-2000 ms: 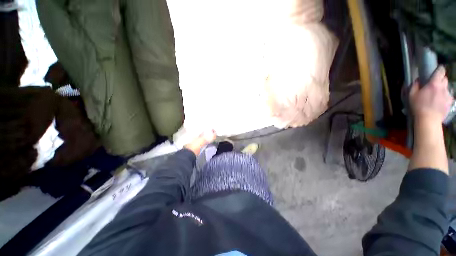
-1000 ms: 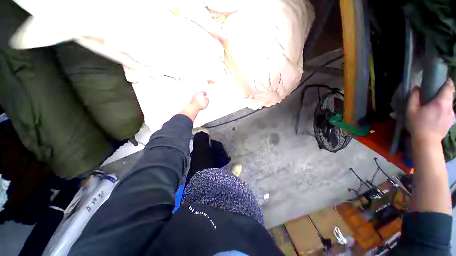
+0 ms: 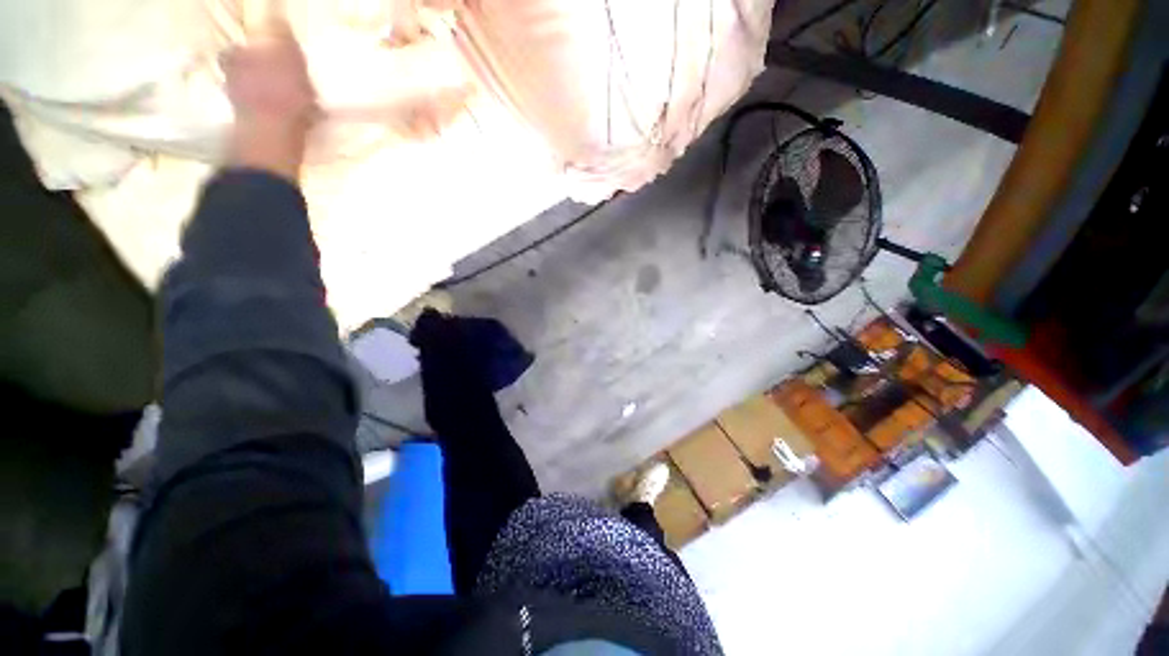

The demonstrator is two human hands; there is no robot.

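Pale peach fabric bundles (image 3: 538, 77) fill the upper left and upper middle, bulky and wrinkled, with thin dark cords or lines across the right bundle. My left hand (image 3: 267, 96) is over the fabric near the top left, blurred, with its fingers not distinct; whether it grips a fold cannot be told. The dark left sleeve reaches up to it. My right hand is out of the picture. A dark green fabric mass (image 3: 64, 282) lies at the left edge, partly behind my sleeve.
A round black floor fan (image 3: 814, 212) stands on the concrete floor (image 3: 615, 308). Cardboard and orange boxes (image 3: 712, 468) lie at the lower right beside a white surface (image 3: 820, 577). A yellow-brown curved bar (image 3: 1051, 154) with a green part (image 3: 961, 301) is at right. A blue object (image 3: 413, 519) is beside my leg.
The view has turned and shifted. My left hand has moved up and left over the peach fabric. My right hand, earlier on a grey tube at the right, has left the picture.
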